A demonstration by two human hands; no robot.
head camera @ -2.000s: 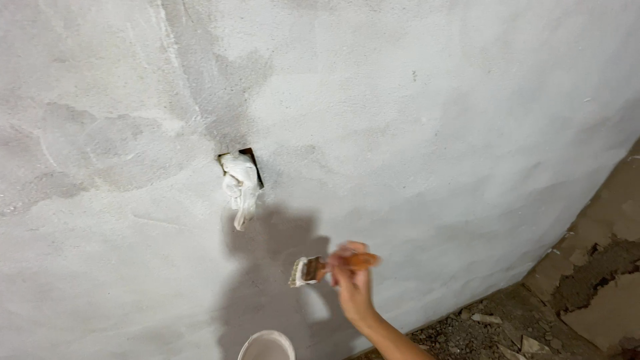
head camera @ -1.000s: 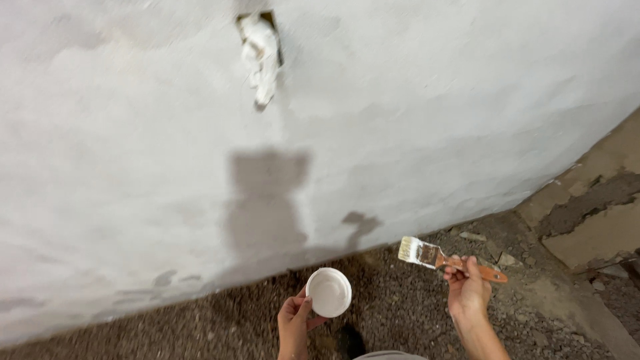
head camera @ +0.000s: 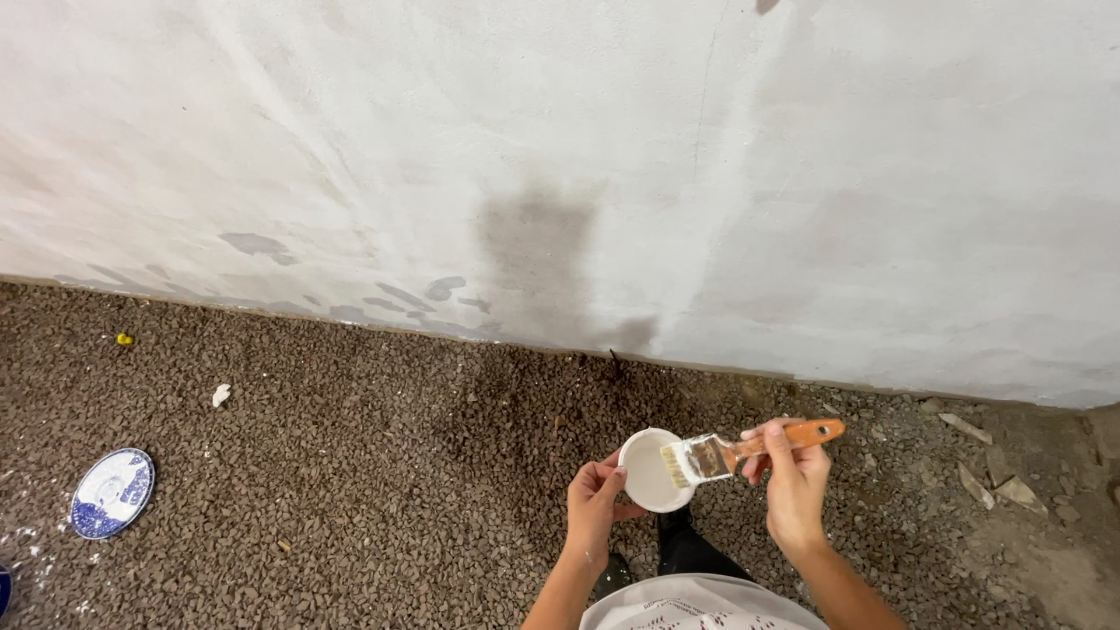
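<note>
My left hand (head camera: 595,503) grips the left side of a white plastic tub (head camera: 646,477) that has whitish paint inside. In my right hand (head camera: 794,490) is a flat paintbrush (head camera: 744,448) with an orange wooden handle and a paint-smeared metal ferrule. Its bristles, coated white, are over the right part of the tub's opening; whether they touch the paint I cannot tell. Beyond both hands stands a wall (head camera: 420,131) coated in white, with grey patches low down and my shadow on it.
Gravel (head camera: 350,490) covers the ground along the wall's foot. On it lie a blue lid (head camera: 112,493) splashed with white, a white scrap (head camera: 221,395) and a small yellow object (head camera: 124,339). Broken shards (head camera: 1019,493) lie on bare soil at the right. A blue rim shows at the left edge.
The brush was near the wall, then right of the tub; now its bristles are over the tub's opening. My left hand came into view holding the tub. The view has swung down and left.
</note>
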